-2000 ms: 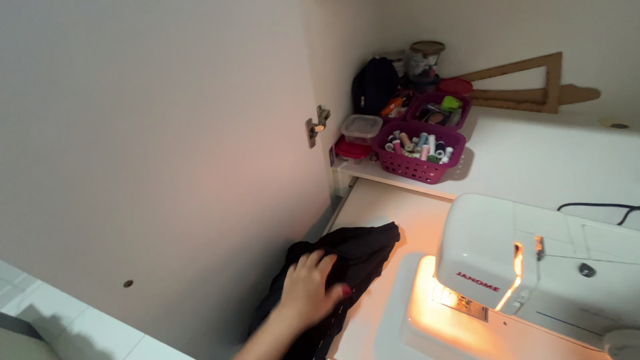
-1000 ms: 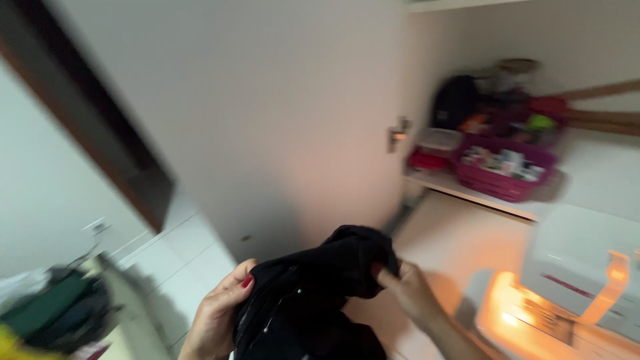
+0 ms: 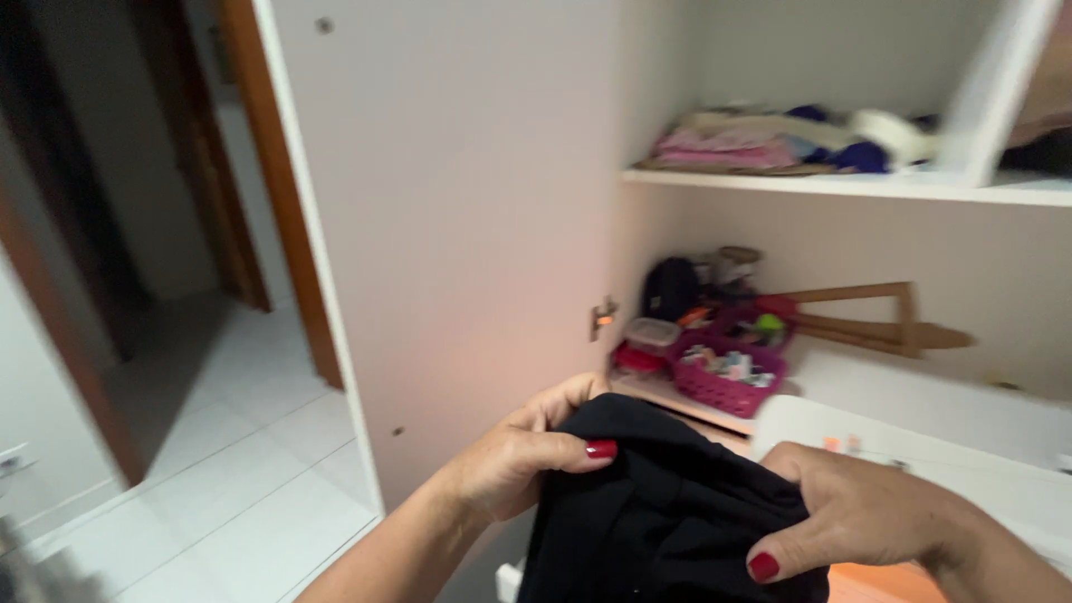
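A black cloth item [image 3: 662, 511] is held up between both hands, its lower part cut off by the bottom edge of the view. My left hand [image 3: 536, 448] grips its upper left corner, thumb in front and fingers behind. On the right side, my right hand [image 3: 846, 511] pinches the folded fabric with the thumb on the near face. Behind my right hand stands a white sewing machine [image 3: 837, 423], mostly hidden by the hand and cloth, with an orange glow low down beside it.
A white cabinet door [image 3: 469, 209] stands open at the left. Purple baskets [image 3: 724, 394] with thread spools and other items sit in the cabinet, near brown pattern rulers [image 3: 904, 318]. Folded fabrics [image 3: 754, 142] lie on the white shelf [image 3: 821, 182] above. Tiled floor and a doorway show at the left.
Two seconds ago one hand rested on the black cloth on the table beside the machine; now both hands hold it up. The view has swung left and up.
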